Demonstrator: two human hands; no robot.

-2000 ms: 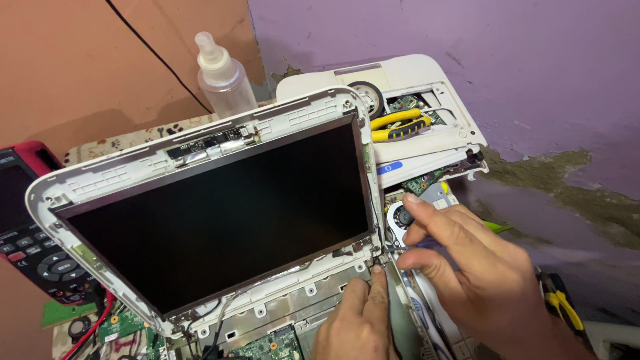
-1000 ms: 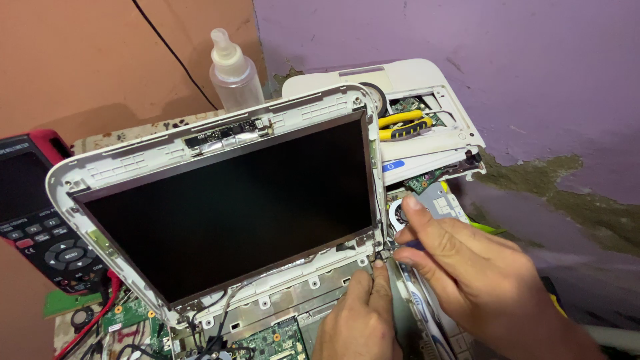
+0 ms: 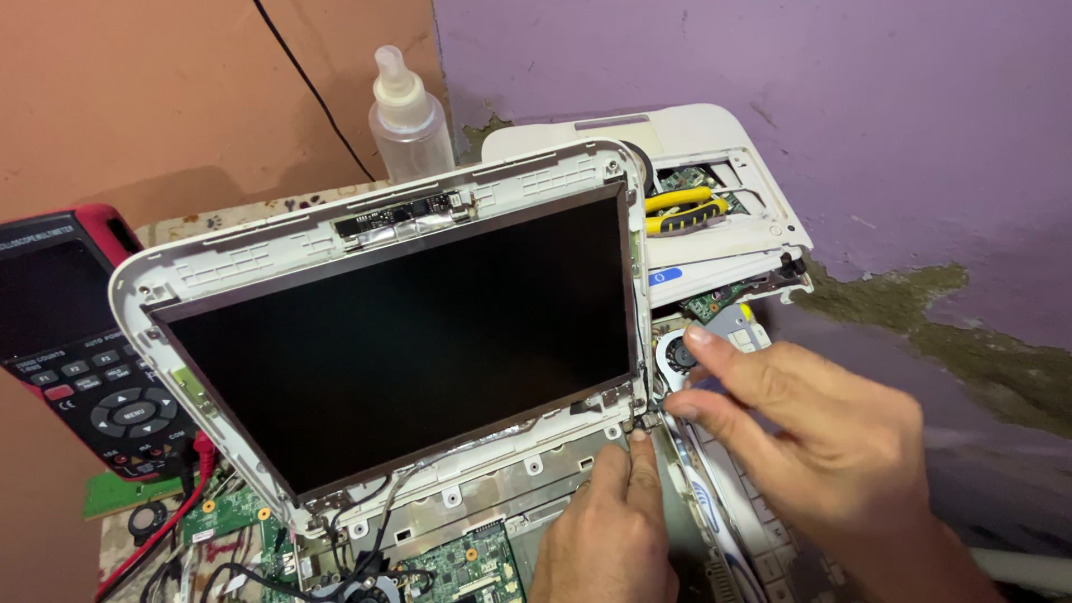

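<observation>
A laptop lid with a dark screen stands raised, its white frame bare and a small circuit board at its top edge. My left hand rests on the metal base, two extended fingers together at the lid's lower right hinge; its thumb is hidden. Just right of that hinge, my right hand is raised, thumb and index fingertips apart. A bluish patch shows between them; I cannot tell what it is. Below the lid lies a green circuit board beside a small fan and black cables.
A red and black multimeter leans at the left, with a red lead. A clear plastic bottle stands behind the lid. Yellow-handled pliers lie on a white laptop shell. Another fan and a white keyboard are at right.
Both hands keep nearly the same places, the left fingers at the hinge and the right hand beside it. The view has shifted slightly.
</observation>
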